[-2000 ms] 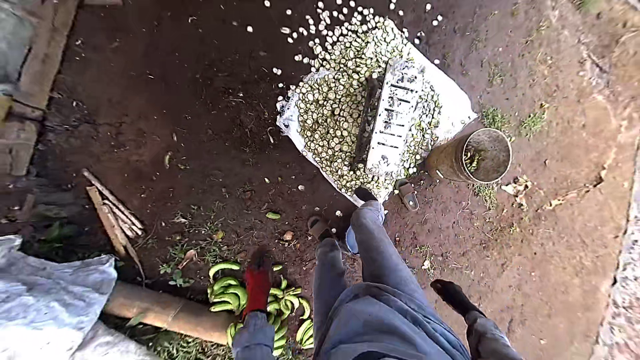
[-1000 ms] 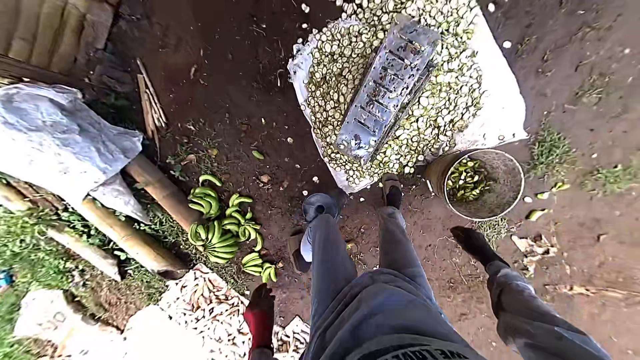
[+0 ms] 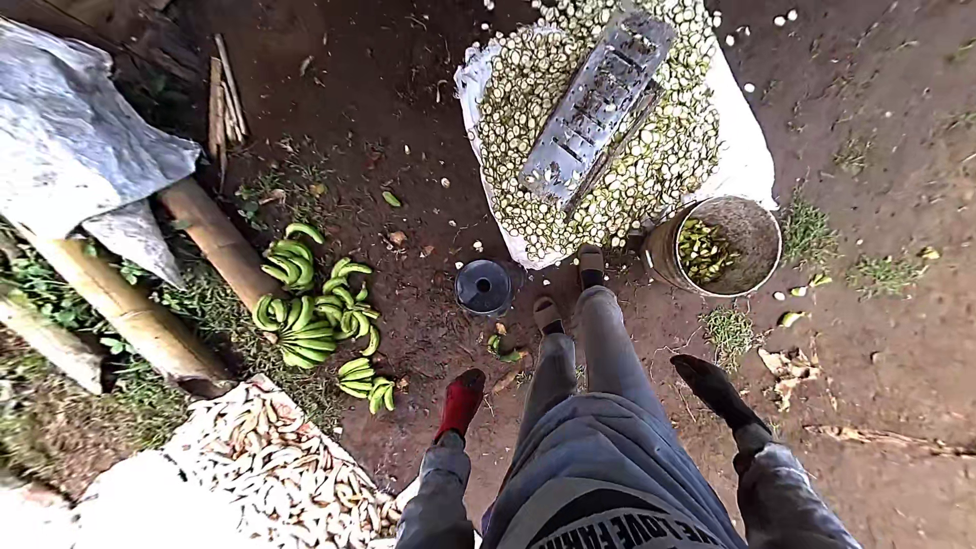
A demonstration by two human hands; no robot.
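Observation:
My left hand [image 3: 461,400], in a red glove with dark fingertips, hangs low beside my left leg, touching nothing that I can see; its fingers look close together. My right hand [image 3: 709,385], in a dark glove, hangs away from my right hip over bare soil. Nothing shows in either hand. Bunches of green bananas [image 3: 309,332] lie on the ground to the left of my left hand. A dark round container [image 3: 483,287] stands just ahead of my feet. Beyond my right hand is a tall bucket [image 3: 743,278] holding green and yellowish pieces.
A white sheet [image 3: 743,152] bears many round slices [image 3: 518,152] and a slotted metal-topped board [image 3: 598,103]. Bamboo poles [image 3: 221,244] and a grey sheet [image 3: 76,130] are at the left. Pale elongated peeled produce [image 3: 274,465] lies in a pile at the lower left.
The view has shifted. My left hand was over the green bananas two seconds ago and is now nearer my left leg. The dark round container is now in plain view ahead of my feet.

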